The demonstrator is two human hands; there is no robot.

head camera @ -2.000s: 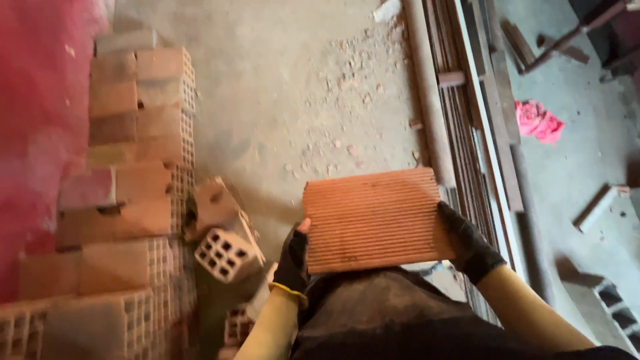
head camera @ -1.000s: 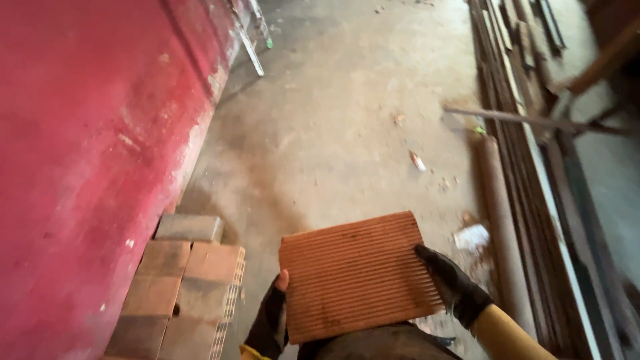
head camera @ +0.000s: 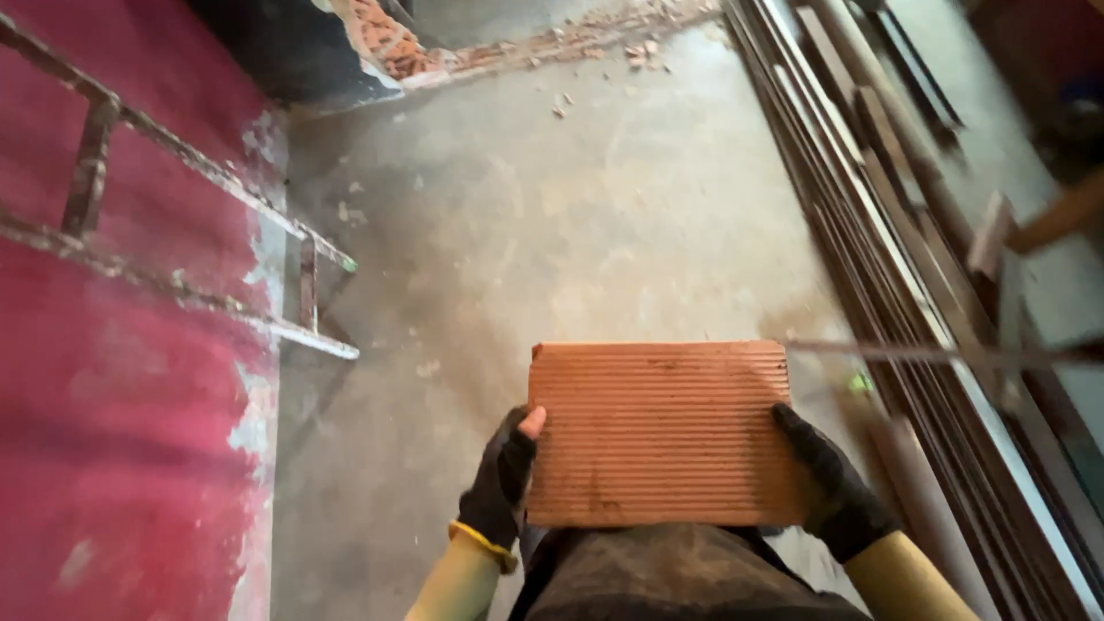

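A ribbed orange clay block [head camera: 660, 435] is held flat in front of my waist, its grooves running from side to side. My left hand [head camera: 507, 470], in a black glove with a yellow cuff edge and a bare thumb tip, grips its left side. On the block's right side, my right hand [head camera: 832, 483] in a black glove holds on, thumb over the upper face. The fingers beneath the block are hidden.
A paint-spattered ladder [head camera: 207, 302] leans along the red wall [head camera: 129, 414] at left. Long dark bars and boards [head camera: 888, 293] lie at right. Rubble [head camera: 642, 56] lies by a broken brick wall edge [head camera: 388, 43] ahead.
The view has moved far along the floor; the brick stack at left has left the frame, and the ladder and broken wall edge have come in. Both hands still hold the block.
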